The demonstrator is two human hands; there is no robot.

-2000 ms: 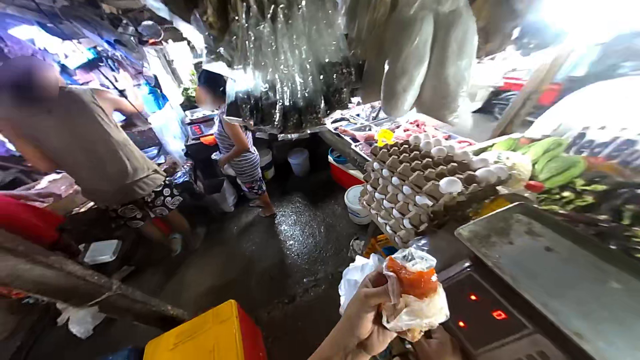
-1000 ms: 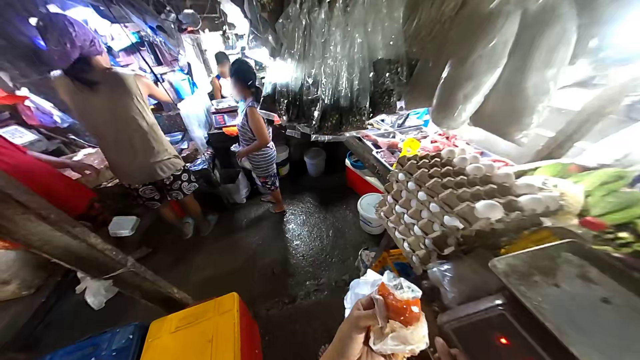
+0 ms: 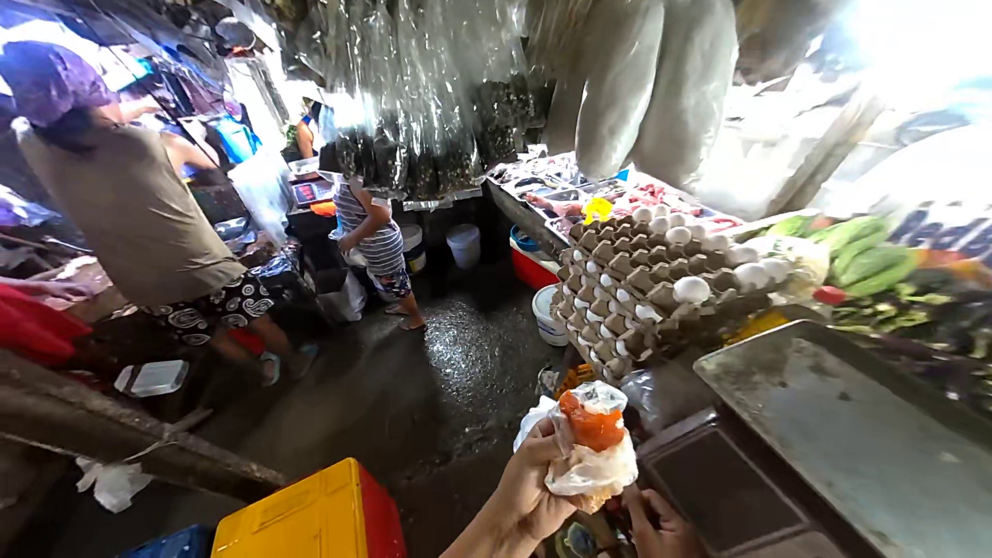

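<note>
My left hand (image 3: 535, 488) grips orange food in a clear plastic bag (image 3: 593, 434), at the lower middle of the head view. Something pale brown, perhaps bread, shows at the bottom of the bag. Just right of it, low in the frame, is my right hand (image 3: 663, 527), its fingers bent near the bag's lower end; whether it holds anything cannot be made out. Beside that hand lies a dark weighing scale (image 3: 721, 484) with a worn metal tray (image 3: 860, 434). Stacked cardboard egg trays (image 3: 620, 310) with white eggs (image 3: 691, 290) stand beyond both hands.
A yellow and red cooler box (image 3: 291, 515) stands at lower left, near a slanting wooden beam (image 3: 116, 426). Two people (image 3: 132, 209) (image 3: 376, 232) stand across the wet floor. Plastic bags (image 3: 434, 93) hang overhead. Green vegetables (image 3: 864, 256) lie at right, a white bucket (image 3: 549, 314) by the eggs.
The striped-shirt person's head, visible a second ago, is now hidden behind the hanging bags. Red digits seen on the scale earlier no longer show. My left hand keeps hold of the bagged food.
</note>
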